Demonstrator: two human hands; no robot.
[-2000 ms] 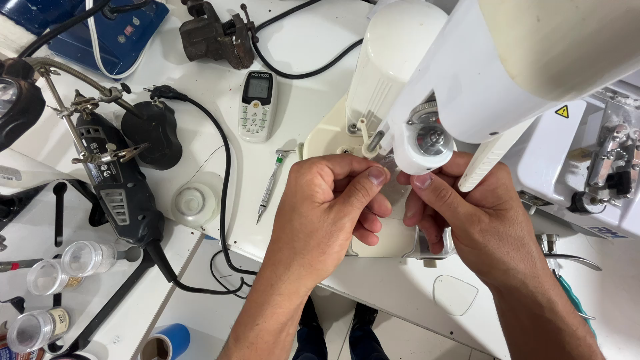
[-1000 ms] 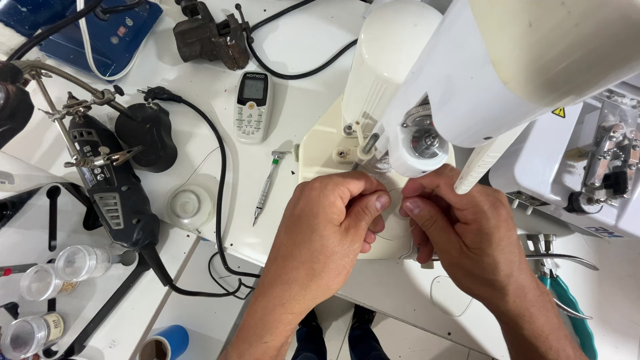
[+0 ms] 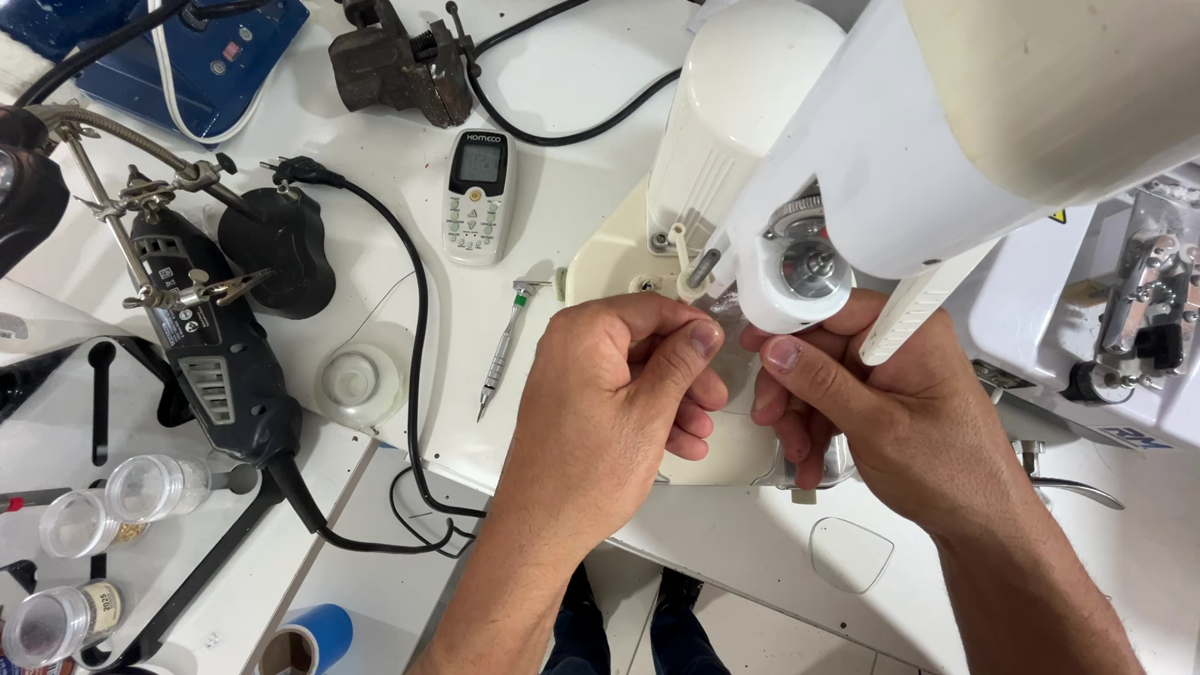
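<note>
My left hand [image 3: 628, 394] has its thumb pressed to the index finger; whatever may lie between them is too small to tell. My right hand [image 3: 834, 394] is just to its right, thumb and fingers close together below the round white head of a benchtop machine [image 3: 797, 281], and its contents are hidden. Metal discs [image 3: 814, 267] show inside that head. A ribbed white lever [image 3: 923, 300] passes in front of my right hand. Beneath both hands lies the machine's cream base [image 3: 609, 262]. A clear lens-shaped piece [image 3: 851, 555] rests on the white bench.
Left of my hands are a slim screwdriver-like tool [image 3: 502, 352], a remote control [image 3: 480, 197], a small vise [image 3: 398, 70] and a rotary tool [image 3: 211, 328] with a black cord. Clear jars [image 3: 155, 487] stand lower left. A second white machine [image 3: 1041, 300] is at right.
Both hands remain under the machine's head, with small shifts of the fingers. The right hand's fingertips are a little closer beneath the head than one second ago.
</note>
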